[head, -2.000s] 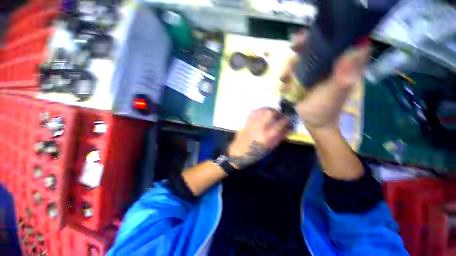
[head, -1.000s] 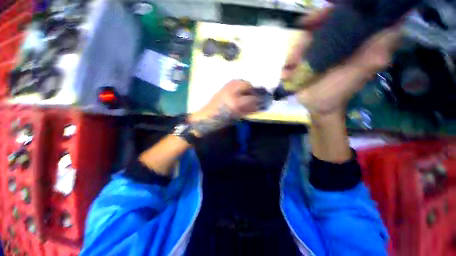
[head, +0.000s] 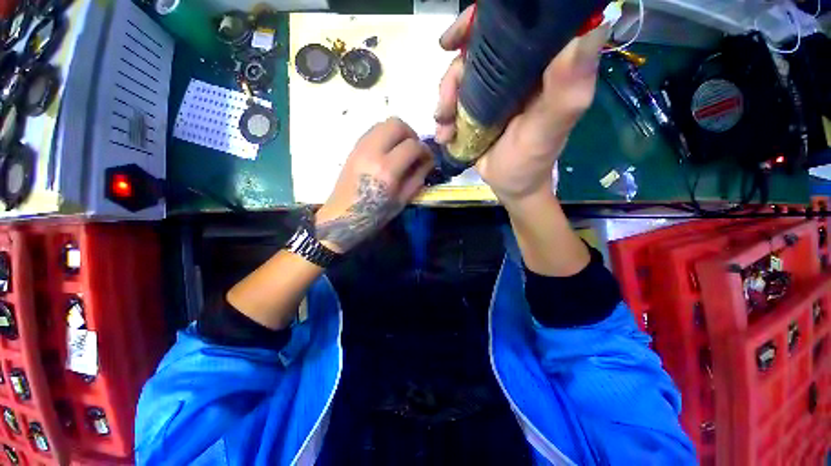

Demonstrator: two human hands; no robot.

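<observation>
My right hand (head: 538, 127) is closed around a large black heat gun (head: 510, 55) with a brass-coloured nozzle end pointing down-left. My left hand (head: 387, 164) grips a small dark piece, perhaps a watch head (head: 436, 165), right at the nozzle, over the front edge of the pale sheet (head: 337, 127). Fingers and nozzle hide most of the piece. Two dark round discs (head: 339, 65) lie side by side at the sheet's upper left.
A grey vented box (head: 137, 100) with a glowing red switch stands left. A marked sheet (head: 211, 116) with a dark ring lies beside it. Slim hand tools (head: 638, 98) and a black cooling fan (head: 717, 102) are right. Red trays (head: 100, 364) stand low on both sides.
The view has shifted right and sharpened. Compared with the oldest frame, the hands, heat gun and bench sit further left in the picture. Both hands keep their holds.
</observation>
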